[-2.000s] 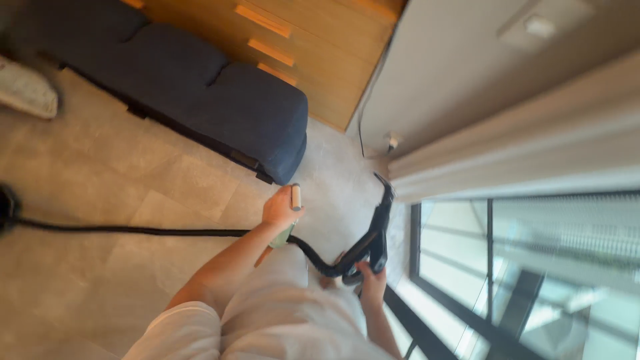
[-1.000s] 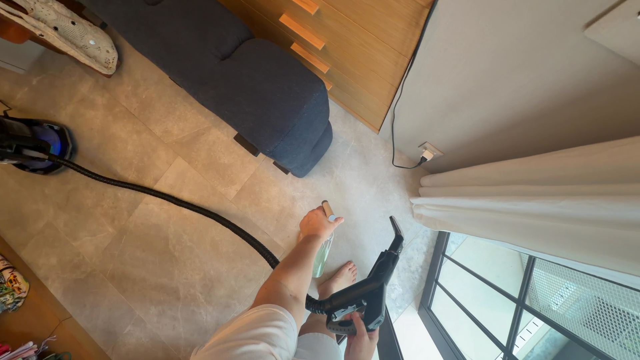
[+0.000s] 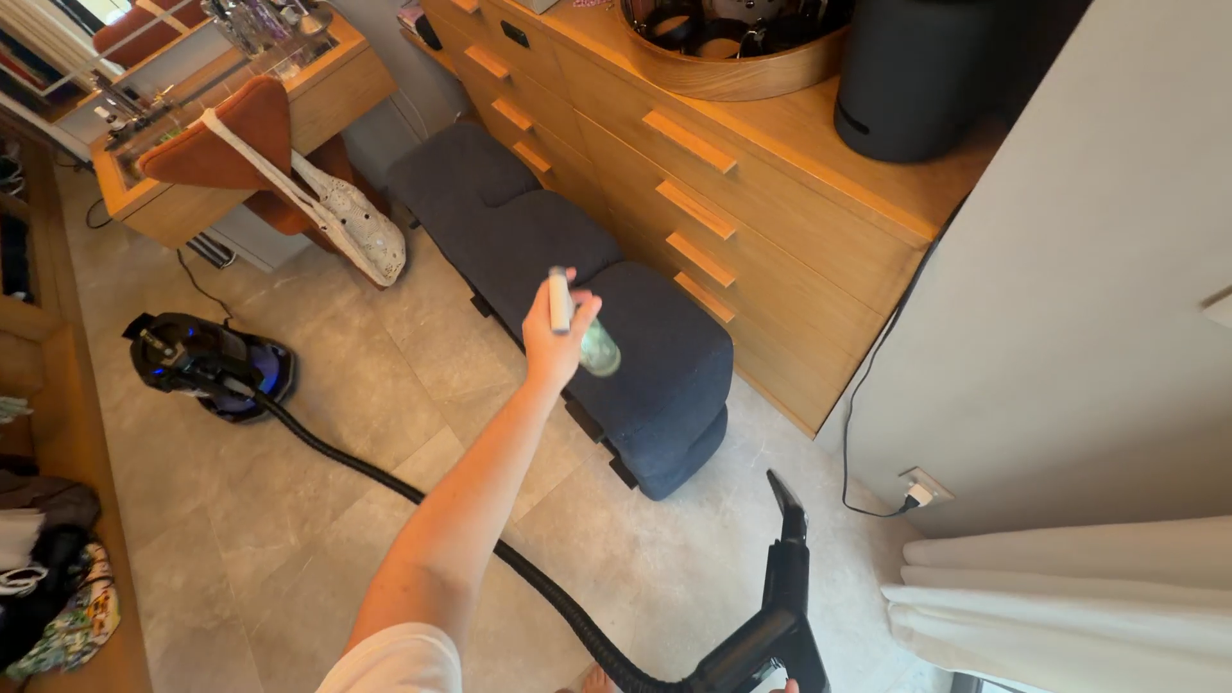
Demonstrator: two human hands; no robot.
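Observation:
My left hand [image 3: 556,332] is closed around a spray bottle [image 3: 600,348] with a pale trigger head and a greenish body, held above the dark blue cushioned bench [image 3: 616,318]. Low in the view, a fingertip of my right hand [image 3: 790,685] shows at the handle of a black vacuum wand [image 3: 784,616]; the rest of that hand is out of view. The wand's narrow nozzle [image 3: 787,496] points up over the floor. A black ribbed hose [image 3: 549,587] runs from the wand to the black vacuum cleaner [image 3: 207,361] on the floor at left.
A wooden drawer cabinet [image 3: 770,241] stands behind the bench, with a black cylindrical container [image 3: 905,77] and a round wooden tray [image 3: 736,79] on top. A plugged-in cord [image 3: 847,462] hangs by the wall. A chair [image 3: 241,140] and a dressing table [image 3: 337,82] are upper left; a pale curtain [image 3: 1068,577] is at right.
My left hand has risen with the bottle from near the floor to over the bench. My right hand has mostly dropped out of the frame. The view has tilted up, showing the cabinet top.

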